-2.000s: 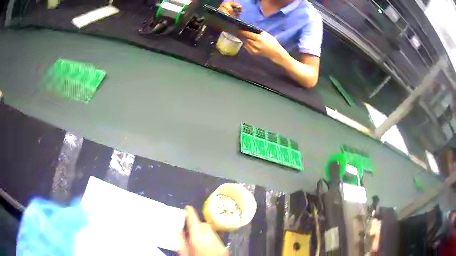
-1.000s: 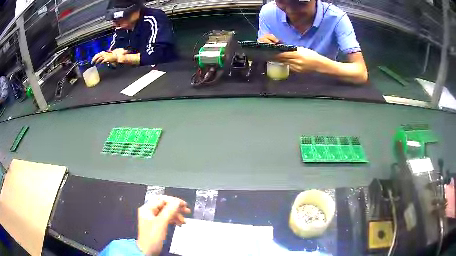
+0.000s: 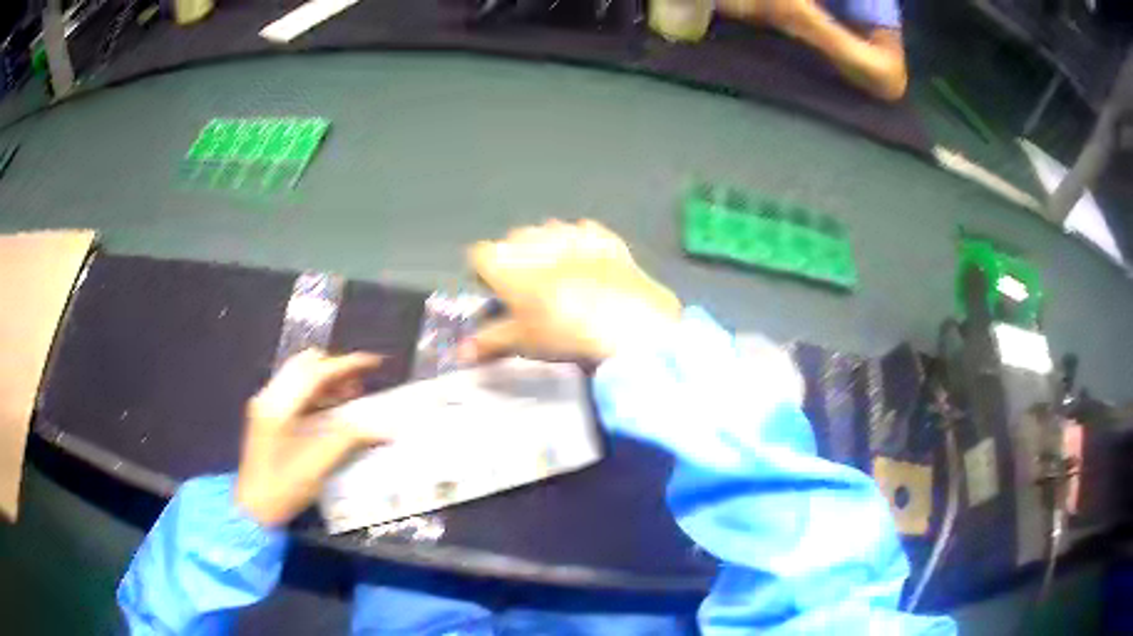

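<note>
The white backing board [image 3: 466, 445] lies on the black mat near the bench's front edge, slightly turned, with small faint marks along its near side. My left hand [image 3: 296, 432] grips its left end, thumb on the top face and fingers at the far edge. My right hand [image 3: 578, 292] is blurred above the board's far right part, thumb and fingers apart, with nothing visible in it. My right sleeve crosses the mat and largely hides the pale component cup [image 3: 773, 370] behind it.
Green circuit panels [image 3: 768, 236] lie on the conveyor [image 3: 435, 162] beyond the mat. Cardboard [image 3: 40, 348] is at the far left. A yellow sponge [image 3: 903, 495], cables and a dark soldering station [image 3: 1025, 422] stand at right. Another person's arm [image 3: 845, 47] shows across the conveyor.
My right hand has come into view over the board. My left hand has moved down and left and taken hold of the board, which is now turned and further left. The view has tilted down.
</note>
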